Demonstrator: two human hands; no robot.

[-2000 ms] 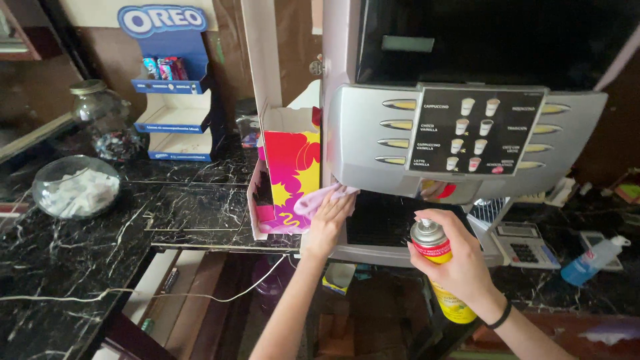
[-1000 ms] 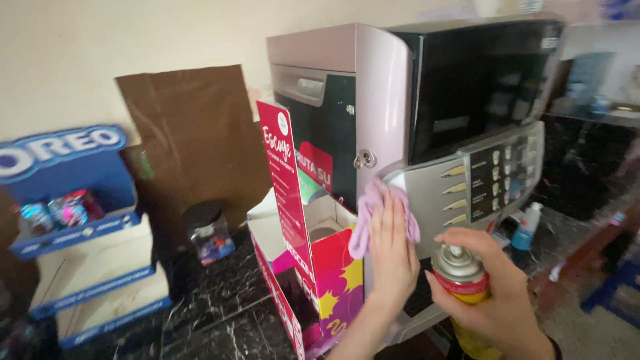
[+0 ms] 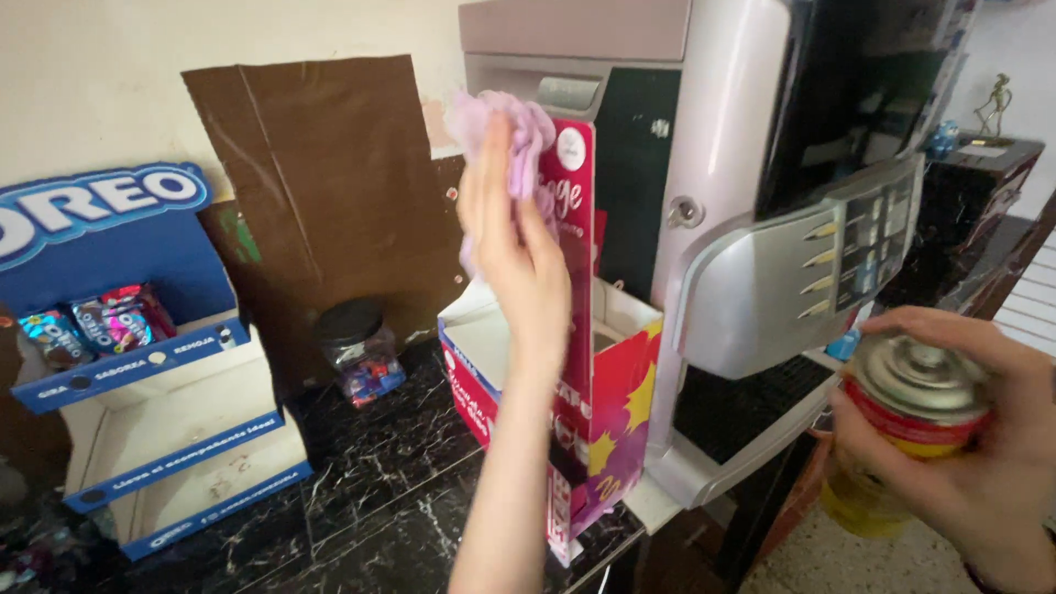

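Note:
My left hand (image 3: 516, 239) presses a crumpled lilac cloth (image 3: 495, 124) against the upper part of a red cardboard display panel (image 3: 577, 330). This panel rises from an open cardboard display box (image 3: 631, 388) with red, yellow and purple sides, standing on the black marbled counter. Beside the box is a silver and pinkish coffee vending machine (image 3: 734, 165) with a dark front and a round lock on its side. At the lower right my right hand (image 3: 982, 429) is closed around a yellow aerosol can (image 3: 874, 487) with a red band and metal top, held in front of the machine.
An Oreo cardboard display rack (image 3: 115, 214) with several small packets on its top tier stands on the left. Behind it are brown sheeting (image 3: 330, 181) on the wall and a black-lidded clear jar (image 3: 363, 355). The black marbled counter (image 3: 388, 478) ends at its front edge near the box.
My left hand and the cloth have moved from the machine's side near the lock to the top of the red panel. The can stays in my right hand. The view has turned left.

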